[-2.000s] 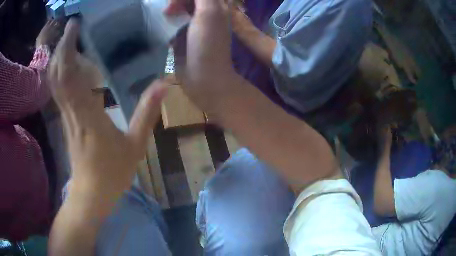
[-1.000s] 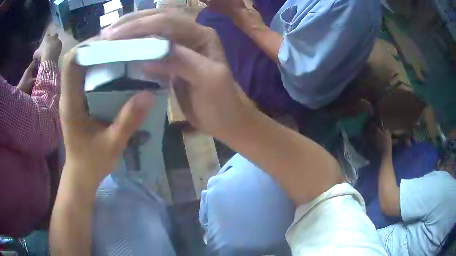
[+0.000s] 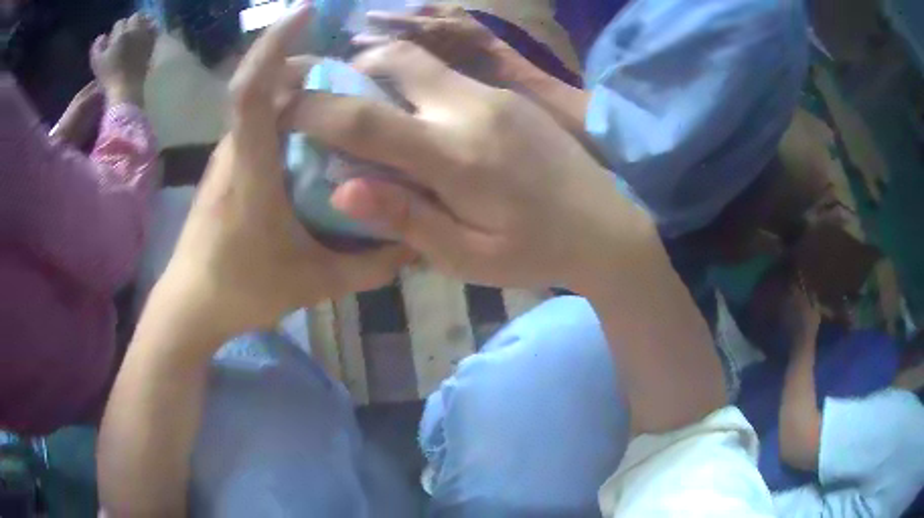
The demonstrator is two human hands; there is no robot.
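A small pale blue-white folding carton (image 3: 322, 192) is held up between my two hands, above my knees. It is blurred and mostly covered by fingers. My left hand (image 3: 248, 202) is bare and grips the carton from its left side and below. My right hand (image 3: 456, 162) is bare, with its fingers across the carton's top and its thumb bent against the near side. The carton's end flaps and its far side are hidden, so I cannot tell whether it is closed.
A wooden pallet (image 3: 436, 322) with dark gaps lies below my hands, beyond my light blue knees. A person in a pink-red sleeve (image 3: 61, 202) sits at left. A person in blue (image 3: 699, 111) is close at upper right, another in a pale top (image 3: 871, 445) at lower right.
The carton has moved right and turned, and now shows less of itself between my hands. My right hand has closed over it. The white end panel seen before is no longer visible.
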